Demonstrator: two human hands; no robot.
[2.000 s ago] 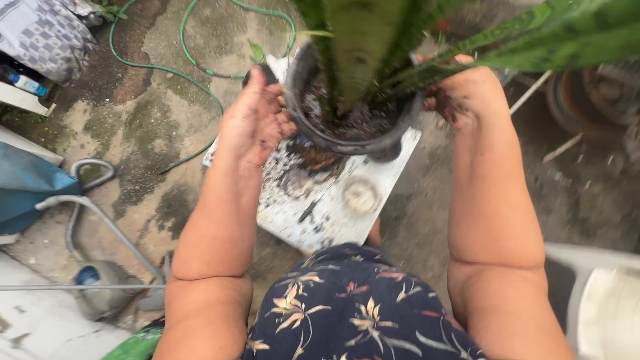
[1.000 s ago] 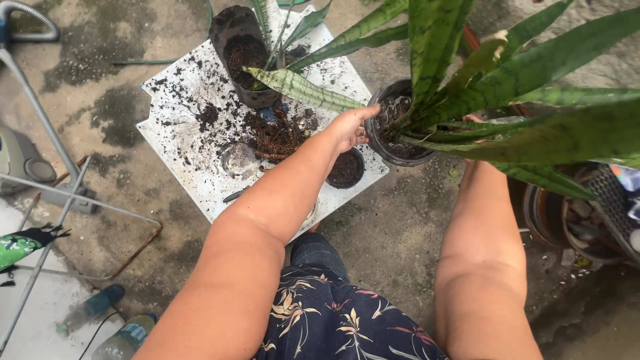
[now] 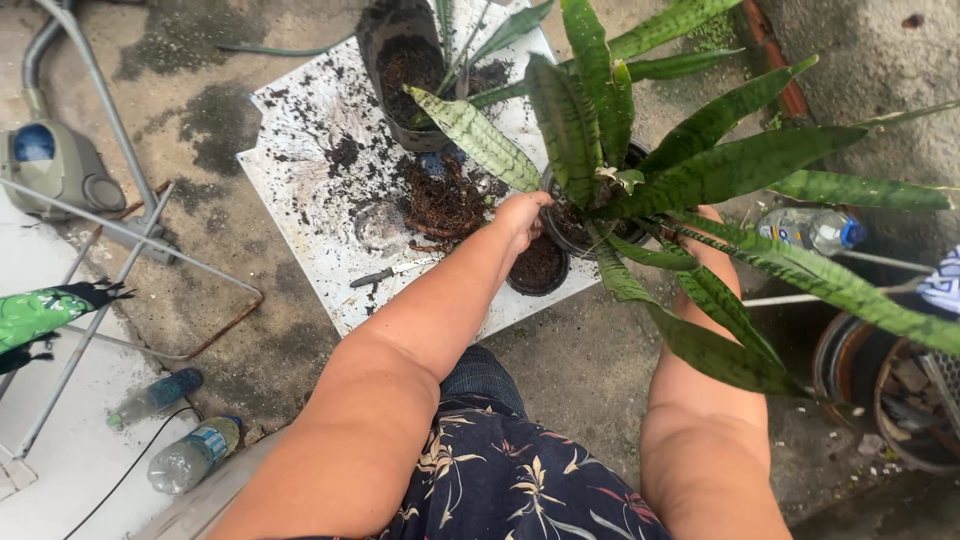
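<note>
My left hand (image 3: 523, 219) grips the left rim of a black plastic pot (image 3: 568, 229) that holds a large snake plant (image 3: 701, 169). My right hand (image 3: 703, 219) is at the pot's right side, mostly hidden behind the leaves. The pot is at the right edge of a white board (image 3: 300, 217) strewn with dark soil. On the board, a small black pot of soil (image 3: 538, 268) sits just below my left hand. A clump of roots (image 3: 444, 201), a knife (image 3: 384, 275) and a dark grow bag (image 3: 397, 71) of soil lie farther left, beside more snake plant leaves.
At the left are a metal frame (image 3: 124, 281), a vacuum cleaner (image 3: 60, 169) and plastic bottles (image 3: 193, 454). To the right, another bottle (image 3: 810, 229) lies by a rough wall (image 3: 885, 60), with round pots (image 3: 911, 397) holding debris below it. Concrete floor (image 3: 555, 352) surrounds the board.
Two seconds ago both hands held the potted snake plant in front of the board; it has since moved to the board's right side, still held. The view has shifted.
</note>
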